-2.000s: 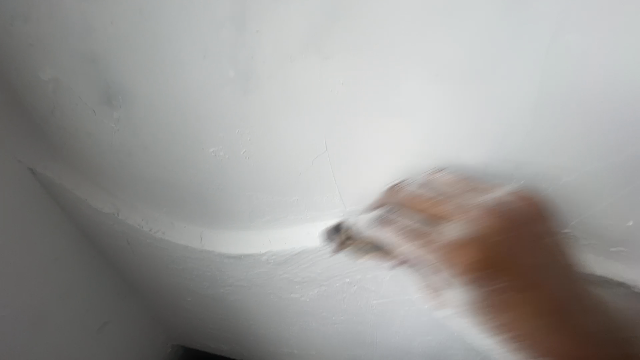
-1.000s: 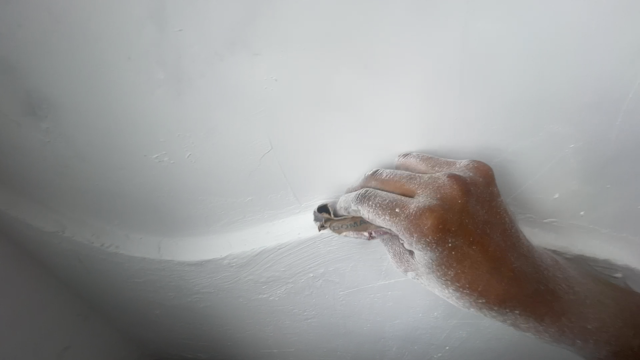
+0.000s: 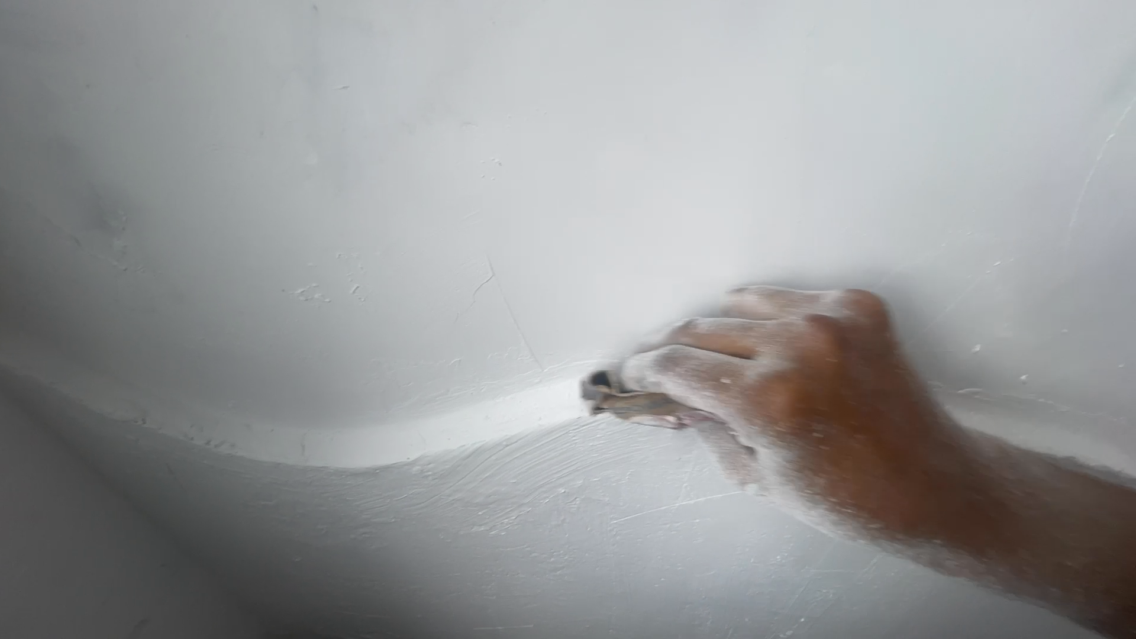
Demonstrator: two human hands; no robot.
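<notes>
My right hand (image 3: 781,382), coated in white dust, comes in from the lower right with its fingers curled round a folded piece of sandpaper (image 3: 635,404). The folded end sticks out left of the fingertips and rests against a curved white edge (image 3: 479,426) in the plaster. This edge runs as a smooth wavy band from the left side to my hand and goes on behind the wrist. Part of the sandpaper is hidden under my fingers. My left hand is out of view.
Above the band lies a broad white plaster surface (image 3: 550,177) with small pits and a thin crack. Below it the plaster (image 3: 532,550) shows curved scratches. A darker plain surface (image 3: 71,524) meets it at the lower left.
The view has shifted somewhat. My right hand keeps hold of the folded sandpaper and remains at the curved edge; it was blurred by motion two seconds ago.
</notes>
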